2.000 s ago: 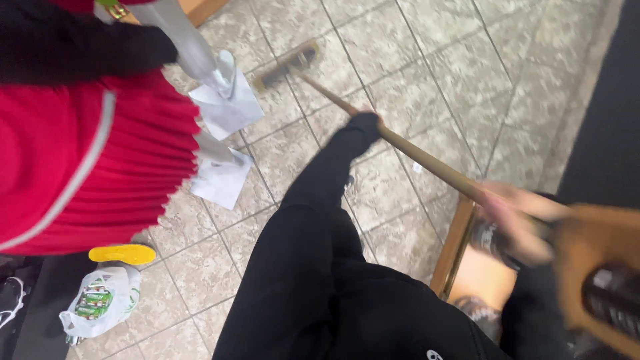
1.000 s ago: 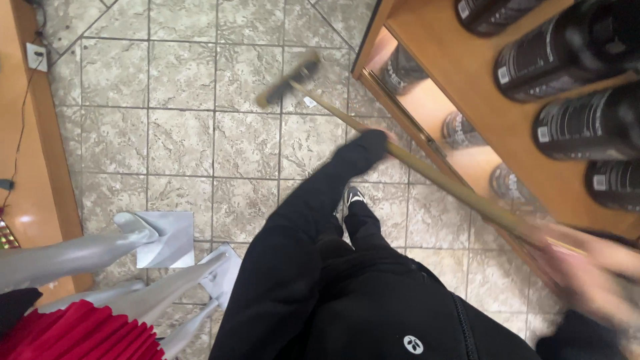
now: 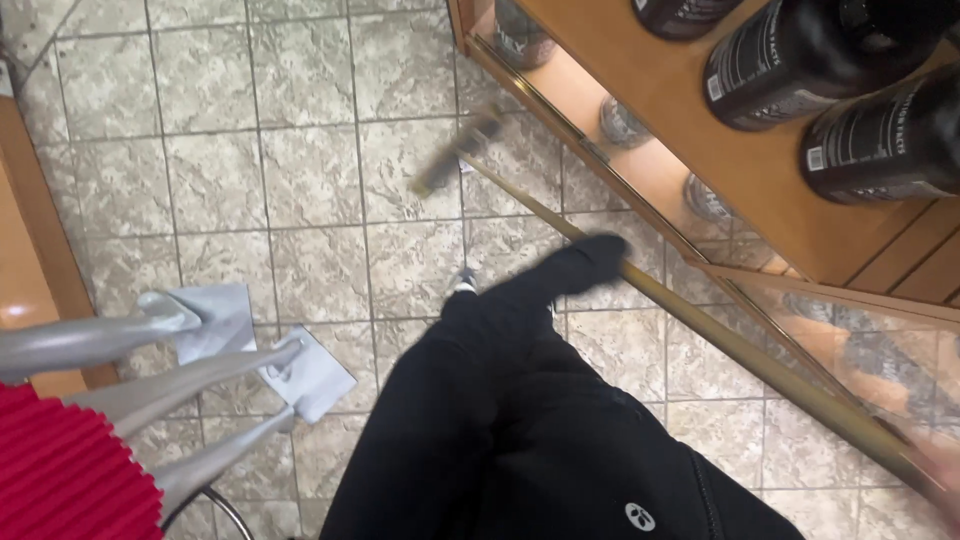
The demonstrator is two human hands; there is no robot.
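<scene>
A push broom (image 3: 459,154) with a long wooden handle (image 3: 720,334) lies slantwise across the view, its blurred head low over the tiles beside a small pale scrap (image 3: 466,165). My left hand (image 3: 606,251), mostly hidden by a long black sleeve, is wrapped about the middle of the handle. At the right edge my right hand (image 3: 934,465), blurred and partly out of view, holds the upper part of the handle.
Wooden shelving (image 3: 750,195) with dark plastic bottles (image 3: 780,64) and a lit glass-fronted lower case stands at right. Silver mannequin legs (image 3: 172,382) on metal base plates (image 3: 319,375), beside a red pleated skirt (image 3: 67,465), stand at lower left. A wooden cabinet edge (image 3: 45,262) runs along the left.
The view has turned and shifted strongly, bringing the bottle shelves in at right. Both hands have stayed on the broom handle. The pale scrap shows beside the broom head now and one second ago.
</scene>
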